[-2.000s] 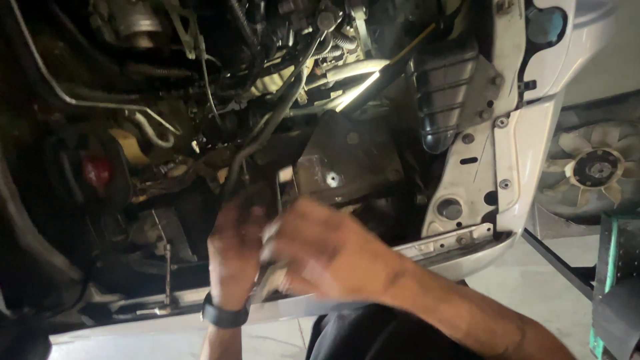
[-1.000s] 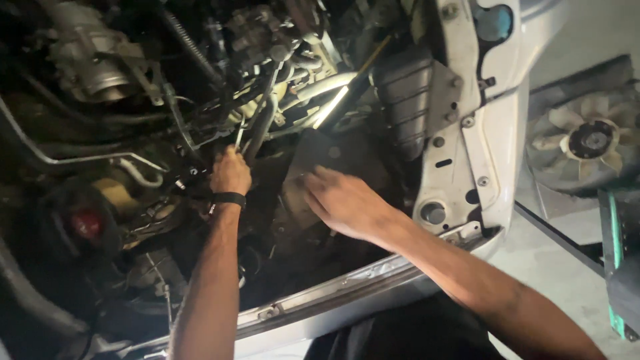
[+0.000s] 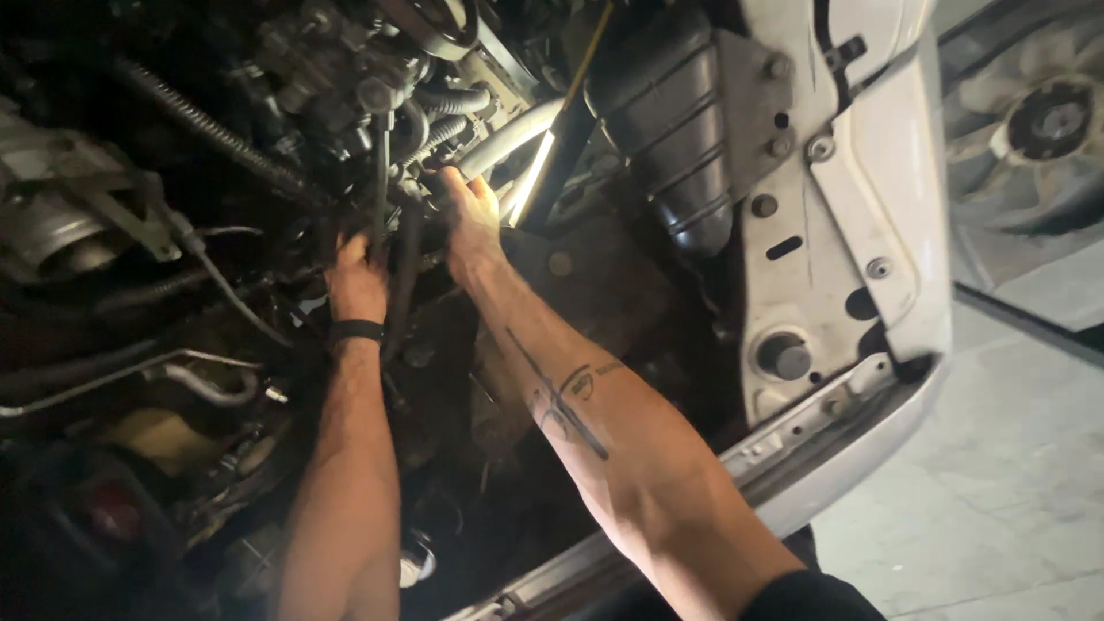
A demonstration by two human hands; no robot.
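Both of my hands reach into a vehicle's engine bay. My left hand [image 3: 357,280], with a dark band at the wrist, is low among dark parts beside a thin metal rod [image 3: 382,177] that runs up to the engine; its fingertips are partly hidden. Farther in, my right hand [image 3: 473,211] has its fingers at the hoses, just below a pale hose [image 3: 511,138] and near a corrugated hose [image 3: 442,138]. What its fingertips touch is hidden. A lit work lamp [image 3: 533,179] shines close to the right of that hand.
A black ribbed plastic housing [image 3: 677,129] stands to the right of the lamp. Beyond it runs the white body panel [image 3: 785,302] with bolts and holes. The front edge of the body [image 3: 862,448] crosses under my right arm. A radiator fan [image 3: 1052,121] is outside at the right.
My right hand has moved deeper into the engine bay, up to the hoses by the lamp. My left hand has reached in from near the front edge, where it was two seconds ago. The view has moved closer.
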